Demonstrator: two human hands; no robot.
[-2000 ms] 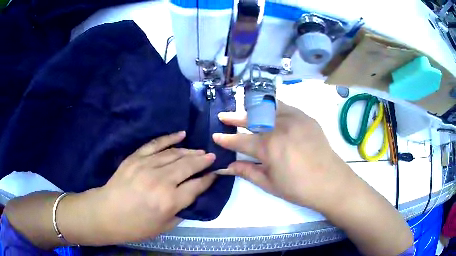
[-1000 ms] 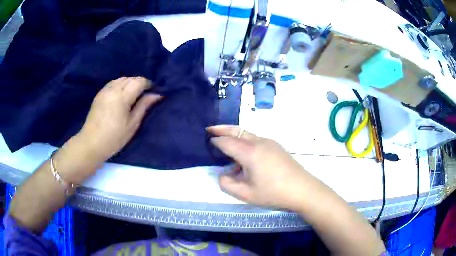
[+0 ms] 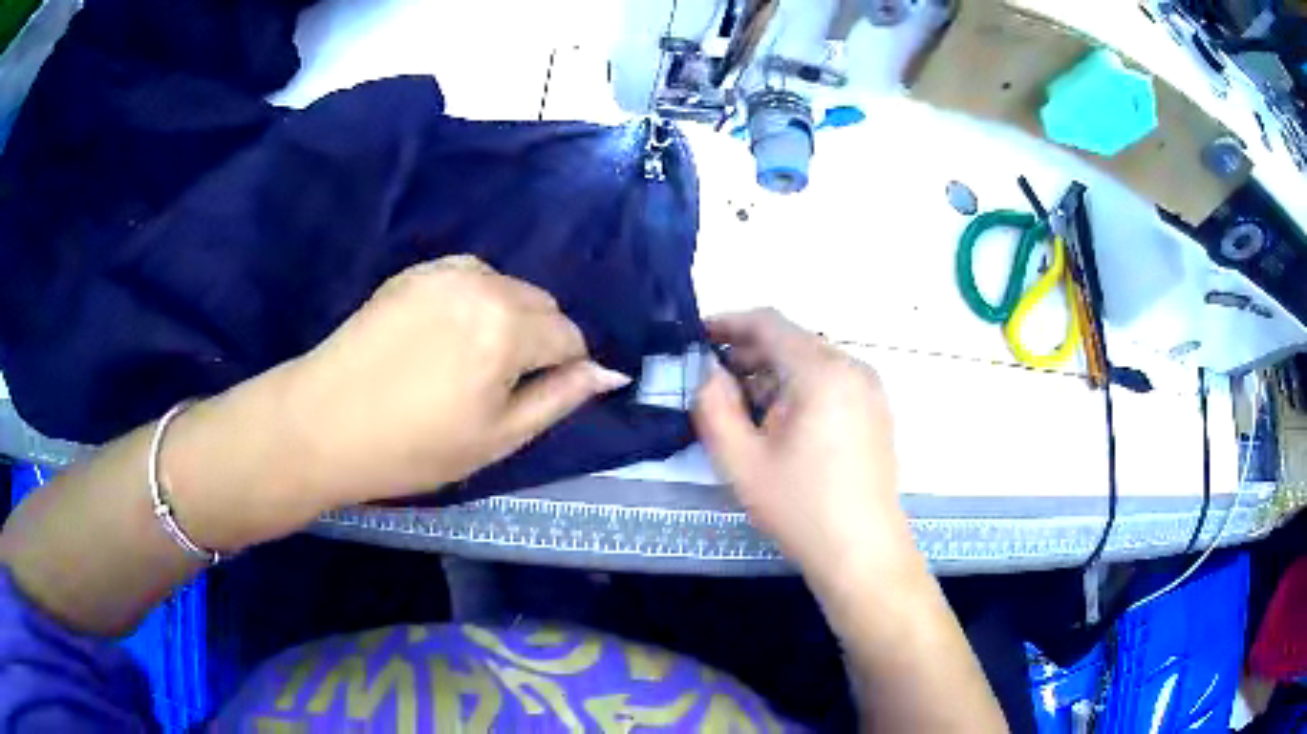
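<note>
The dark navy garment lies over the white machine table, its right end under the silver presser foot. My left hand is on the cloth near its front part, thumb and fingers pinched together on the fabric. My right hand holds the garment's right edge between thumb and fingers. Between my hands the cloth is open and a pale patch shows; I cannot tell if it is table or a label. The grey-blue cylindrical attachment is just right of the foot.
Green and yellow handled scissors and slim dark and orange tools lie on the right, near a small grey oval piece. A turquoise block sits on a brown holder. A ruler strip runs along the front edge.
My left hand has moved right and forward over the cloth toward the right hand. My right hand has moved slightly right with the garment's edge. The view has shifted, so the machine shows higher.
</note>
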